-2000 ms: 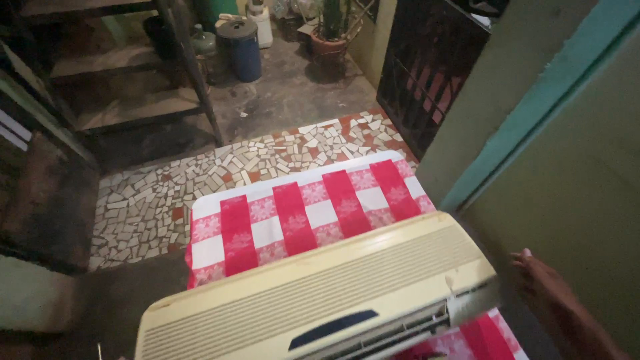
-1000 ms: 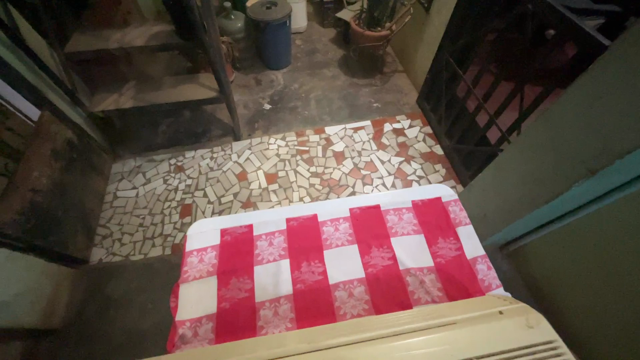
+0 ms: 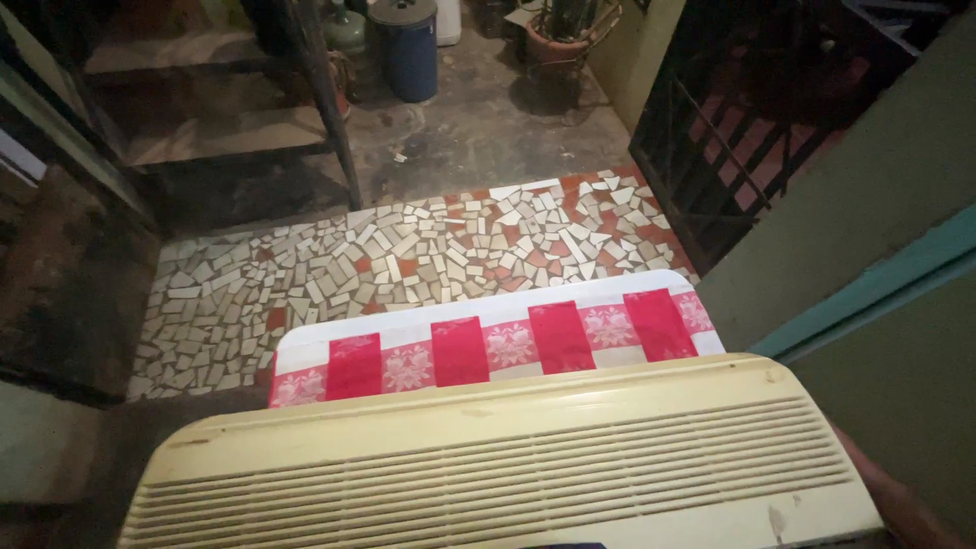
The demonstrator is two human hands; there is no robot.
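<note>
A yellowed plastic indoor unit of a split air conditioner [image 3: 488, 457] fills the lower part of the view, its long slatted grille facing up. It covers the near part of a table with a red-and-white checked floral cloth [image 3: 560, 339]. Dirt marks and small stains show on the casing. At the unit's right end, a piece of my right hand or forearm [image 3: 888, 484] shows; its fingers are hidden behind the casing, so its grip cannot be told. My left hand is out of view.
Broken-tile mosaic floor [image 3: 366, 267] lies beyond the table. Farther back are steps [image 3: 229, 137], a lidded blue bin [image 3: 412, 57] and a potted plant [image 3: 560, 46]. A dark barred gate [image 3: 732, 145] and a green wall [image 3: 900, 396] with a turquoise strip stand at the right.
More of the air conditioner unit shows than one second ago, and it hides more of the cloth. Two seconds ago my right hand was visible beside its right end; now its fingers are hidden.
</note>
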